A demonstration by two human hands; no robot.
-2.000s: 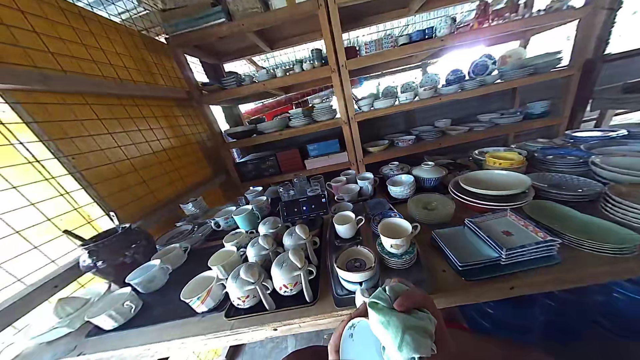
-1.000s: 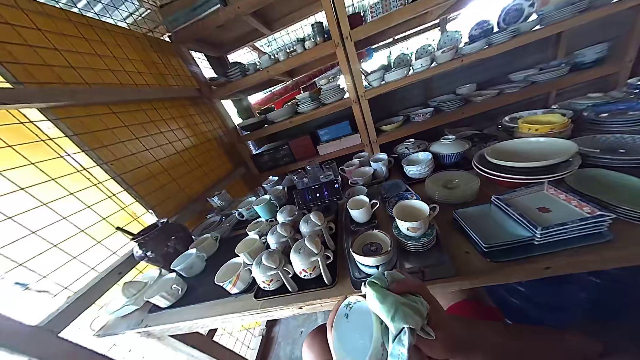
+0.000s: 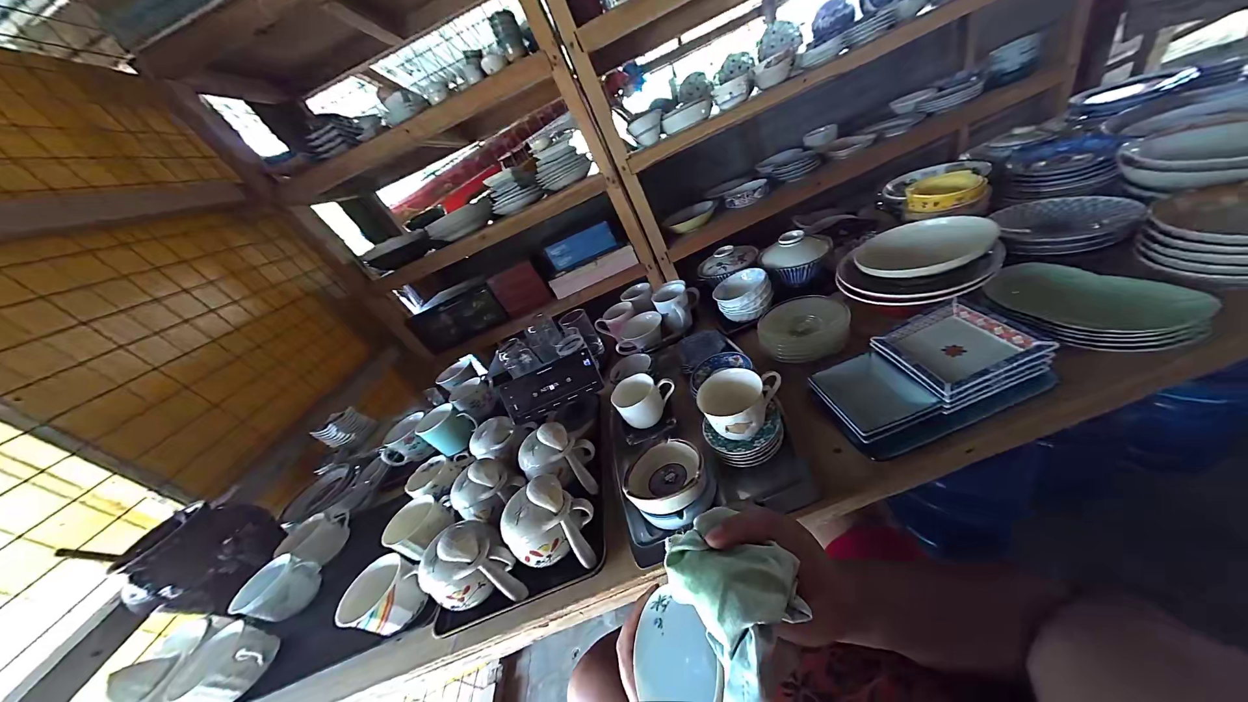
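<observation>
At the bottom centre, my left hand [image 3: 624, 648] grips the left edge of a pale plate [image 3: 675, 651] with small dark marks near its rim; the plate's lower part is cut off by the frame. My right hand [image 3: 780, 556] is closed on a light green cloth [image 3: 733, 583], which lies against the plate's right side and hides part of it. Just beyond the cloth, a stacked bowl [image 3: 665, 476] with a dark centre pattern sits on a dark tray [image 3: 639, 541]. A white cup [image 3: 733, 408] rests on a stack of saucers [image 3: 749, 444] close by.
Lidded pots [image 3: 546, 522] with spoons stand on a black tray [image 3: 531, 597] at left. Square plates [image 3: 960, 353], green oval plates [image 3: 1102, 297] and a white oval dish [image 3: 926, 246] fill the table's right. A wooden shelf [image 3: 517, 229] of dishes rises behind.
The cloth in my right hand has moved from the plate's upper edge toward its right side since a second ago. My view has tilted and come nearer the table.
</observation>
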